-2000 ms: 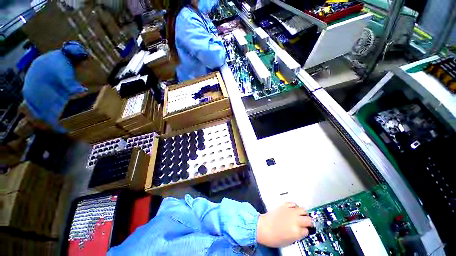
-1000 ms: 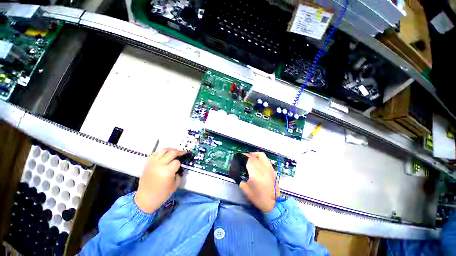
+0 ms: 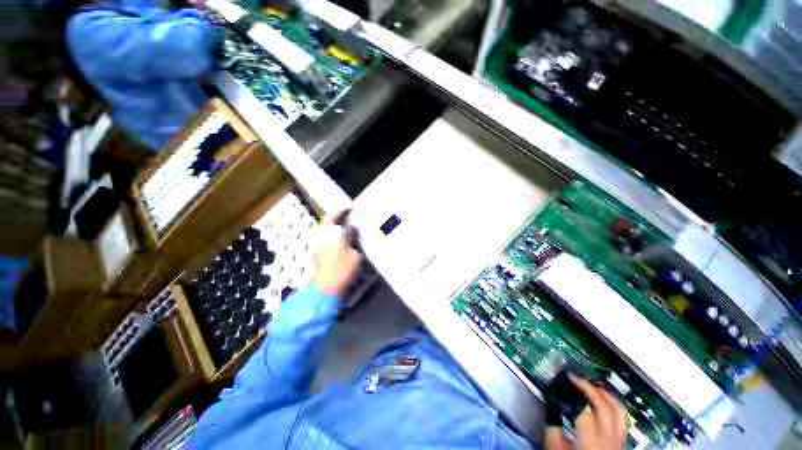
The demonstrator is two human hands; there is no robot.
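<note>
A large green circuit board (image 3: 598, 230) lies on the conveyor at the right, with a long white-silver heatsink (image 3: 629, 338) across it. My right hand (image 3: 602, 422) is at the board's near edge, bottom right, partly cut off by the picture's edge. Its fingers close on a black component (image 3: 567, 397) over the board. My left hand (image 3: 336, 259) is blurred at the near rail, beside the carton of black capacitors (image 3: 230, 294). Something dark shows at its fingertips; I cannot tell whether it is a held part or finger cots.
A small black part (image 3: 390, 225) lies on the white conveyor surface (image 3: 466, 189). Another board (image 3: 308, 79) stands further up the line. A person in a blue sleeve (image 3: 145, 61) is at upper left. A second carton (image 3: 189, 176) stands near them. Black bins (image 3: 668, 114) lie behind the rail.
The view has swung left. My left hand has moved off the board to the near rail by the capacitor carton. My right hand remains at the board's near edge with the black component.
</note>
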